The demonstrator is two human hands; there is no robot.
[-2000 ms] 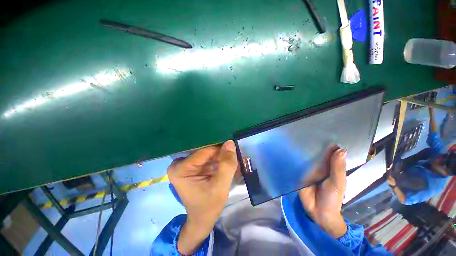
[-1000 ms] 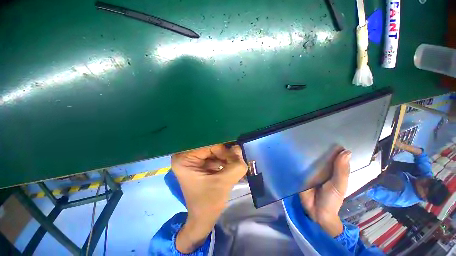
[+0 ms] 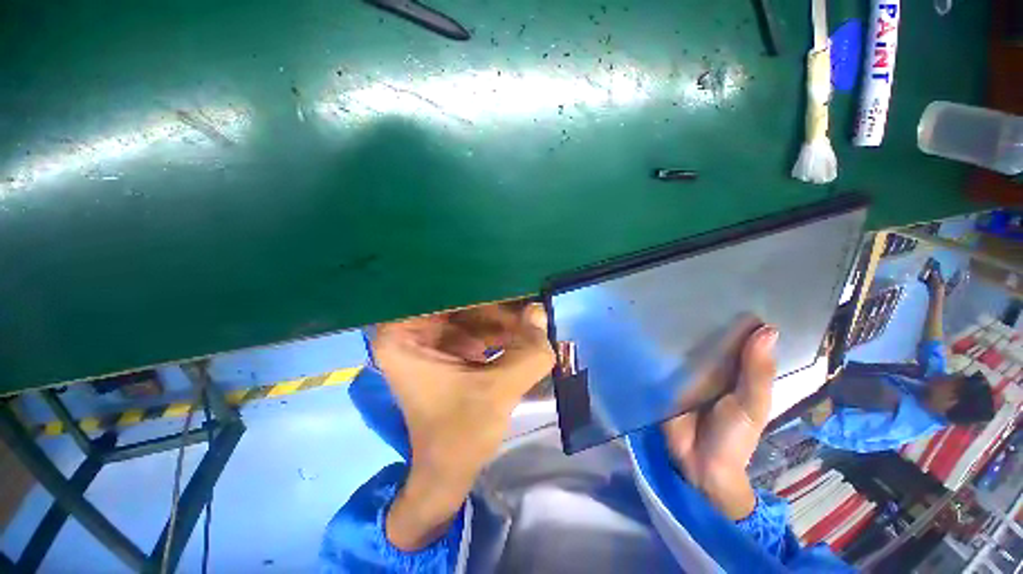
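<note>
A display panel (image 3: 696,320), grey reflective face up with a black frame, is tilted over the bench's near edge. My right hand (image 3: 724,432) grips its lower edge, thumb on the face, other fingers underneath. My left hand (image 3: 454,376) is curled at the panel's left corner, its fingertips against the edge and partly hidden. A small shiny piece (image 3: 491,354) shows between its fingers; I cannot tell what it is. A gold-and-white contact patch (image 3: 570,357) sits on the panel's left black strip.
On the green bench (image 3: 280,224) lie a small black piece (image 3: 675,175), dark stick (image 3: 417,16), short black strip (image 3: 765,25), white-wrapped tool (image 3: 818,112), blue pick (image 3: 846,54), paint marker (image 3: 878,73) and clear bottle (image 3: 970,137). A person in blue (image 3: 897,404) is at right.
The view has shifted, so the dark stick is now mostly out of the top edge. The left hand has stayed at the panel's left corner with its fingers slightly changed. The other person has raised an arm.
</note>
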